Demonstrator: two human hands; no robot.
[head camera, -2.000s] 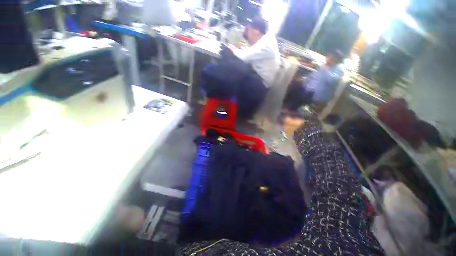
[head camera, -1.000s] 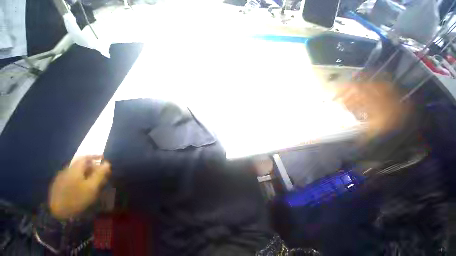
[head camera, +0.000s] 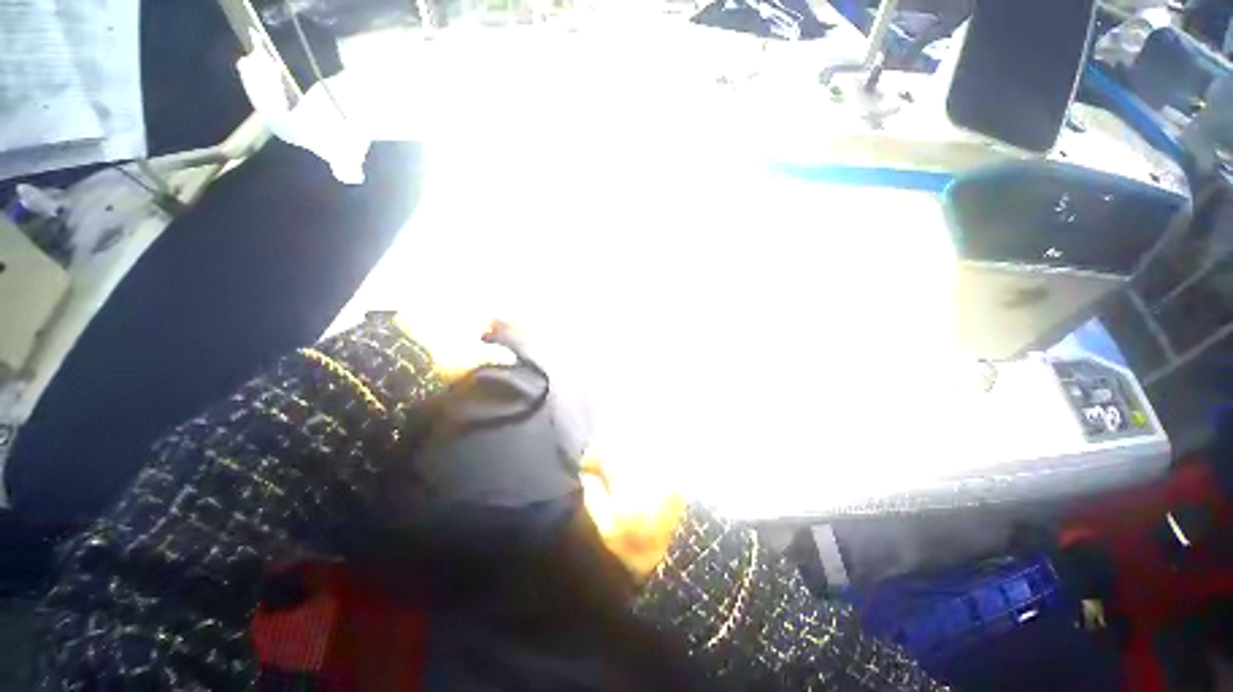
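Observation:
A dark garment piece (head camera: 494, 453) with a paler grey part lies at the table's front edge and hangs towards my lap. My left hand (head camera: 464, 349) is at its upper edge, its fingers mostly lost in lamp glare, so its grip cannot be told. My right hand (head camera: 633, 521) is at the piece's right edge, fingers closed on it, partly washed out. The cream sewing machine (head camera: 1034, 300) has a blue stripe and a dark right end. Its needle area is hidden by glare. Another dark panel (head camera: 223, 277) lies at the left.
The machine table (head camera: 865, 493) has a marked front edge and a control panel (head camera: 1102, 406) at right. A blue basket (head camera: 960, 615) is below it, with a red basket (head camera: 1149, 575) at right. Another red basket (head camera: 331, 629) is at lower left. Paper sheets (head camera: 61, 81) hang upper left.
My view has swung from the baskets to the machine. My left hand has moved in from the far left and my right hand from the machine's right end, both to the garment piece.

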